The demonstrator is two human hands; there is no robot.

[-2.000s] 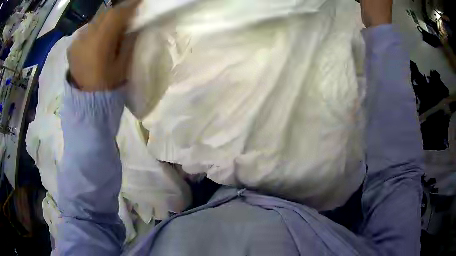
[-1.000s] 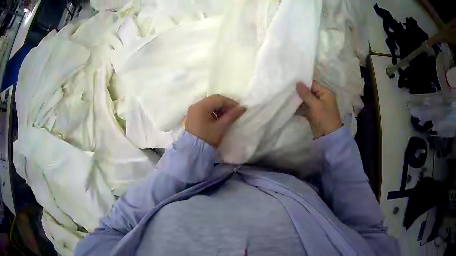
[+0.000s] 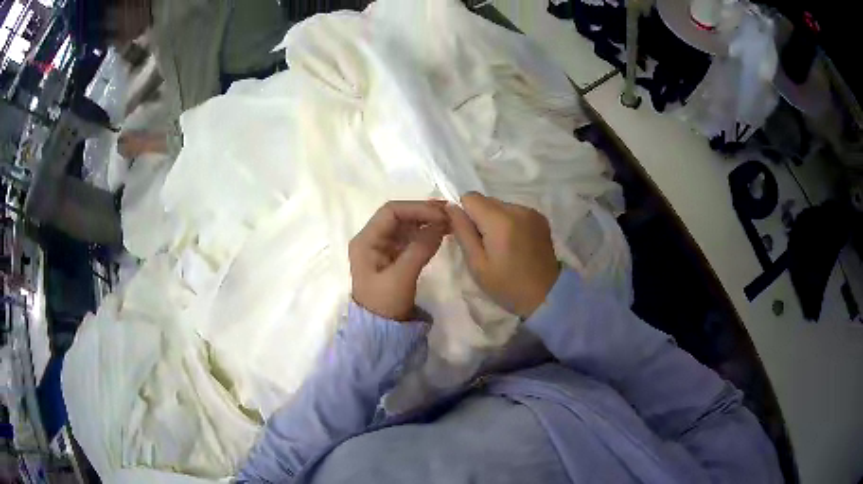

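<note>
A white garment piece lies over the pile and runs down to my hands. My left hand and my right hand meet at the centre, fingertips close together. Both pinch a narrow edge of the white cloth between thumb and fingers. The exact edge is partly hidden by the fingers. The large white garment pile spreads beneath and around my hands, with loose folds at the lower left.
A white table at the right holds navy scraps, a dark tape roll, an upright rod and a crumpled white bundle. A dark gap separates it from the pile. Another person's hand shows at the upper left.
The view has turned, showing more of the upper-left area. My hands, apart a second ago, are now together at the cloth's edge. The cloth spread high two seconds ago is lowered onto the pile.
</note>
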